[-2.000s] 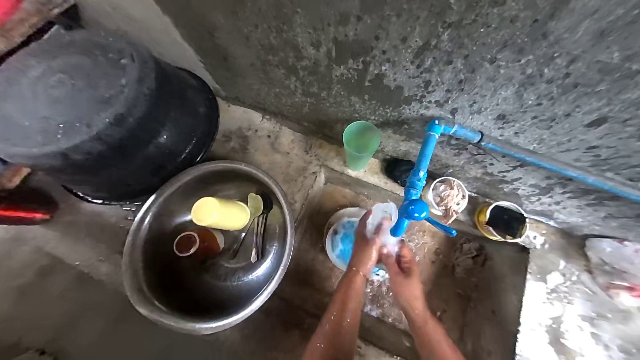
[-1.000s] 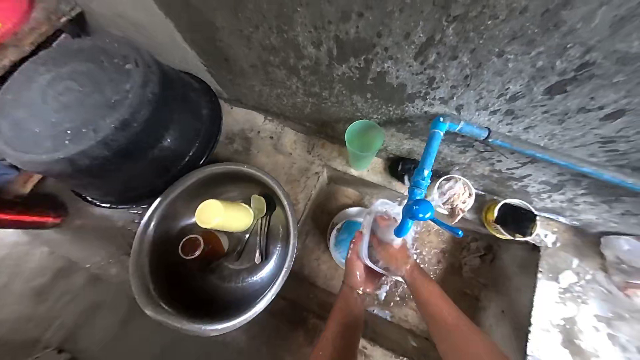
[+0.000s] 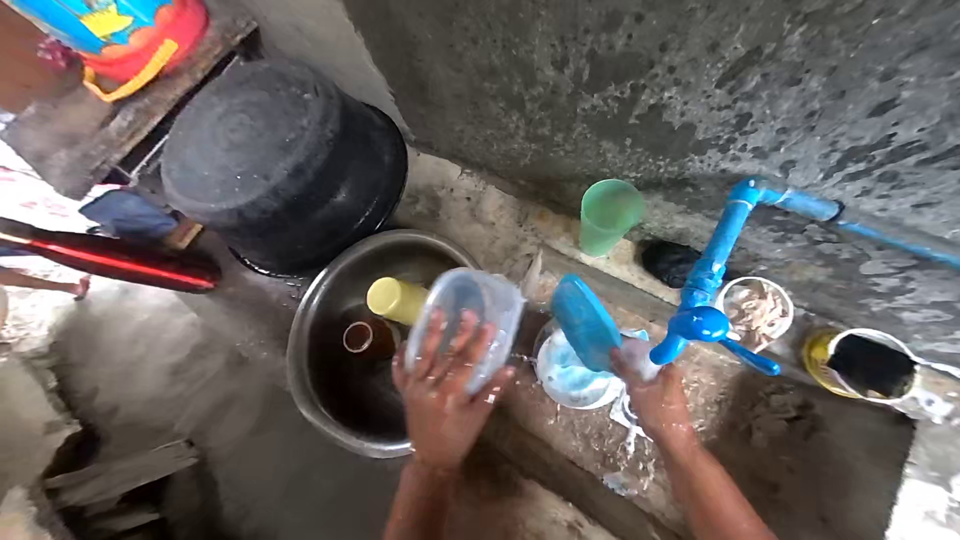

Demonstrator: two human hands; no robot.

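My left hand (image 3: pixel 446 390) is on a clear plastic container (image 3: pixel 491 319) above the right rim of a steel basin (image 3: pixel 304 360). Within the basin lie a yellow cup (image 3: pixel 394 299) and a brownish cup (image 3: pixel 375 339); the container hides part of the inside. Under the blue faucet (image 3: pixel 699 322), my right hand (image 3: pixel 656 390) grips a blue plastic dish (image 3: pixel 585 319), seen edge-on and tilted. Just below the dish stands a white tub (image 3: pixel 577 375) with bluish, sudsy contents. Water wets both hands.
Along the wall ledge stand a green cup (image 3: pixel 609 214), a dark bundle (image 3: pixel 670 262), a small tub of pale scraps (image 3: pixel 756 313) and a yellow tub with something black inside (image 3: pixel 870 364). A large black pot (image 3: pixel 281 161) rests upside down behind the basin. At far left, a person's hand (image 3: pixel 81 287) shows.
My left hand has moved left from the faucet to the basin with the clear container. The blue dish is now raised in my right hand. The view has shifted left.
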